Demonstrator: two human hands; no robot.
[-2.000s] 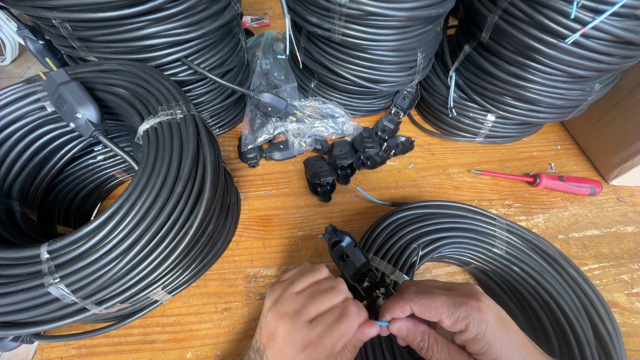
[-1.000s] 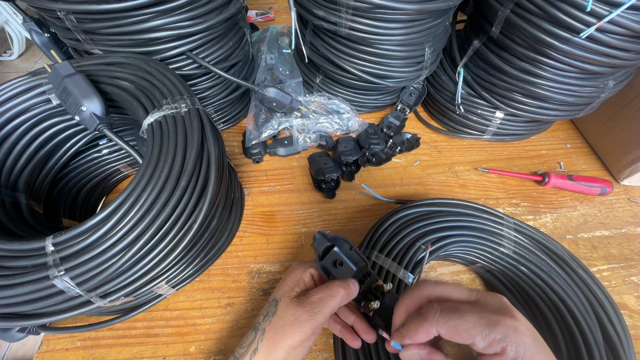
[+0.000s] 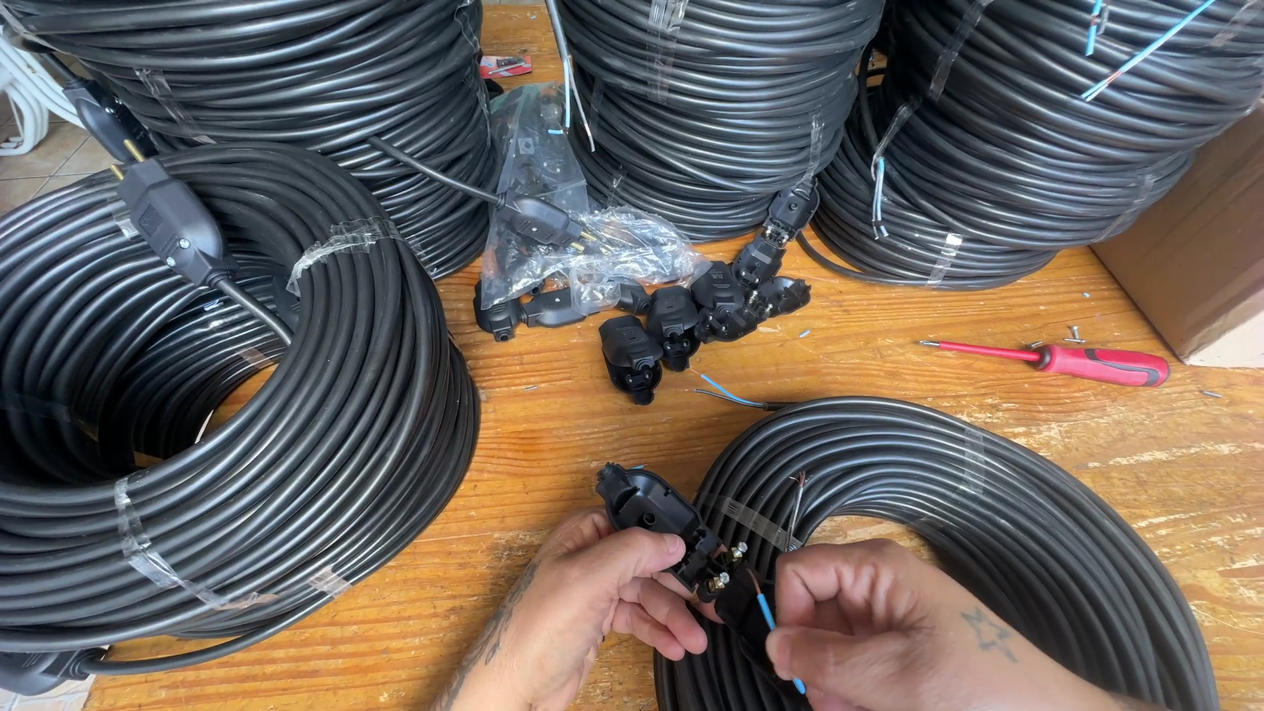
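My left hand [image 3: 617,583] holds an opened black electrical connector housing [image 3: 657,512], whose brass terminals [image 3: 726,571] with screws are exposed. Just right of those terminals, my right hand [image 3: 854,622] pinches a blue insulated wire [image 3: 765,610] with a bare copper end. Whether the copper touches a terminal cannot be told. Both hands are over a taped coil of black cable [image 3: 1066,523] lying on the wooden table. Another thin wire [image 3: 796,504] with stripped strands stands up behind the right fingers. The lower part of the connector is partly hidden by the hands.
A large black cable coil with a plug [image 3: 168,222] stands at left; taller coils [image 3: 711,118] line the back. Black connector housings [image 3: 632,351] and a clear plastic bag [image 3: 538,188] lie mid-table. A red screwdriver [image 3: 1101,365] and loose screws lie near a cardboard box [image 3: 1200,237] at right.
Two seconds ago both hands were together at the blue wire. My left hand has since turned and holds the connector, while my right hand, with the wire, has moved closer to the terminals than one second ago.
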